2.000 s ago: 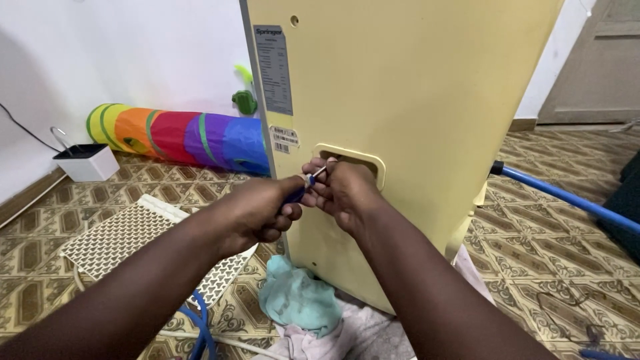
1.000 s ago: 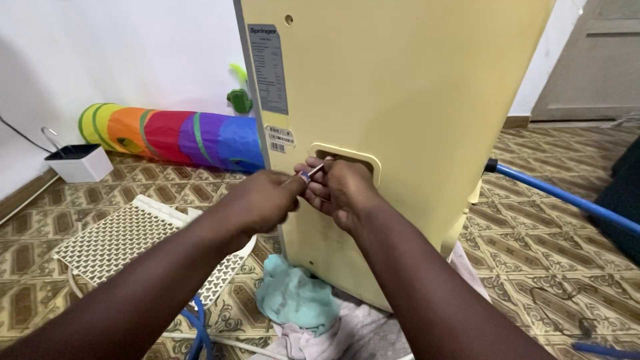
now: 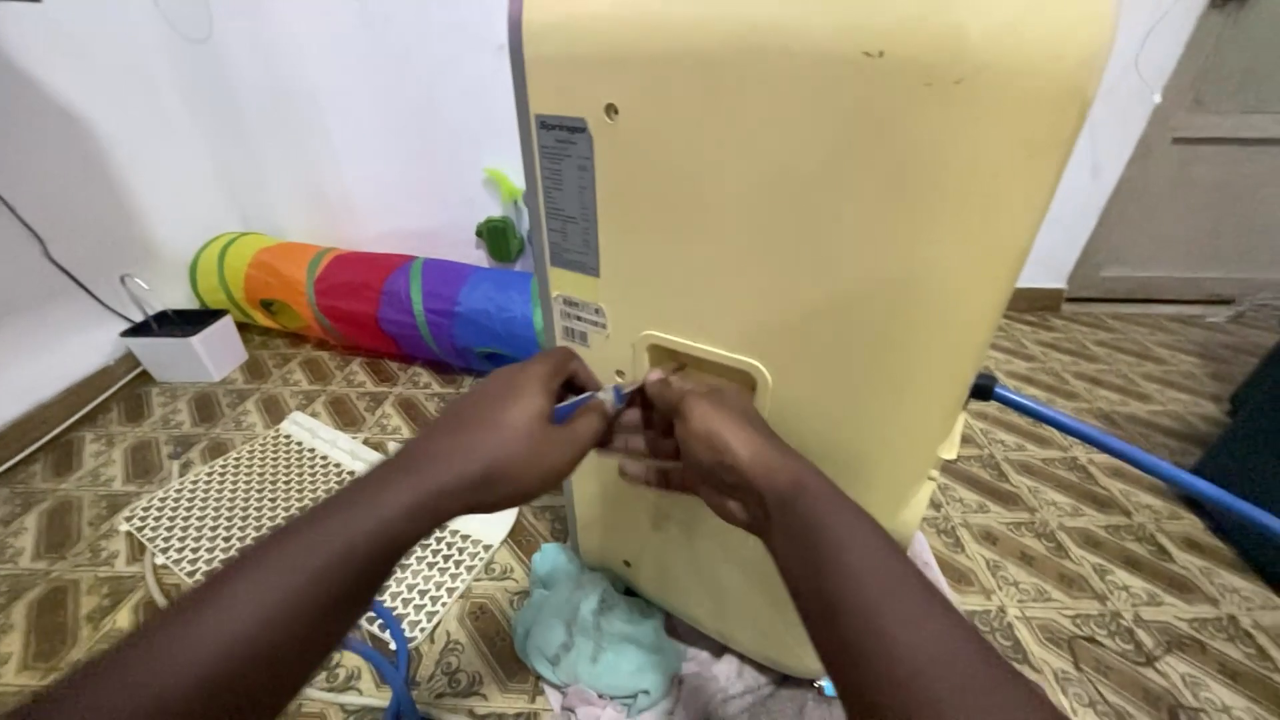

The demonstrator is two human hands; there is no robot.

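A tall cream plastic appliance housing [image 3: 850, 240] stands before me, with a recessed handle [image 3: 725, 368] in its side panel. My left hand [image 3: 530, 425] is closed on the blue handle of a screwdriver [image 3: 580, 404], whose shaft points right toward the recess. At the recess's left edge, my right hand [image 3: 705, 430] pinches the shaft near its far end. The tip is hidden by the fingers. A screw hole [image 3: 620, 376] shows in the panel just above the screwdriver, and another hole [image 3: 611, 112] lies near the top.
A rainbow play tunnel [image 3: 370, 300] and a white planter [image 3: 187, 345] lie by the wall. Cream perforated grilles [image 3: 240, 490] and blue hose [image 3: 395, 650] rest on the tiled floor. Teal cloth [image 3: 595, 640] bunches at the housing's base. A blue pole [image 3: 1130, 445] extends right.
The view has shifted left and slightly up. Both hands stay at the recess with the screwdriver, and my left hand's grip on the handle has turned.
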